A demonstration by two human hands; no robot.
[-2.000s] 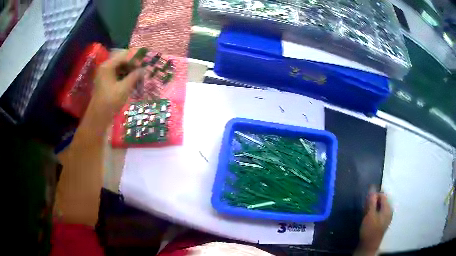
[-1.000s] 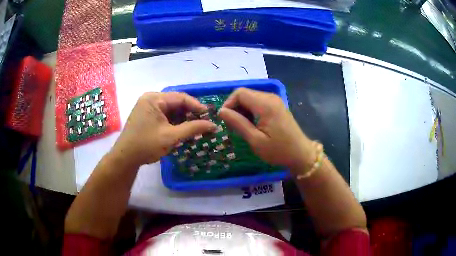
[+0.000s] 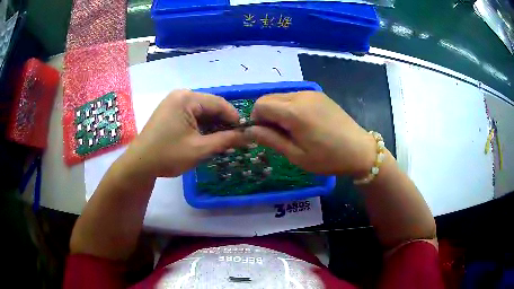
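My left hand (image 3: 183, 132) and my right hand (image 3: 307, 130) meet fingertip to fingertip over the small blue bin (image 3: 259, 198). Both pinch a thin dark strip of a PCB panel between them, blurred and mostly hidden by the fingers. Small circuit boards with silver parts (image 3: 239, 165) show just below the fingers, over green waste strips (image 3: 293, 176) in the bin. I cannot tell whether these boards hang from the held piece or lie on the strips. Another PCB panel (image 3: 97, 124) lies on the red bubble wrap (image 3: 125, 101) at the left.
A large blue crate (image 3: 265, 25) stands beyond the bin. White sheets (image 3: 439, 135) and a black mat (image 3: 352, 107) cover the bench. A red wrapped bundle (image 3: 34, 104) is at the far left. The green belt (image 3: 445, 42) runs behind. Yellow ties (image 3: 490, 135) lie at the right.
My left hand has left the bubble wrap and my right hand has come in from the right side. Since one second ago, the hands have closed together, and the panel between them is less visible.
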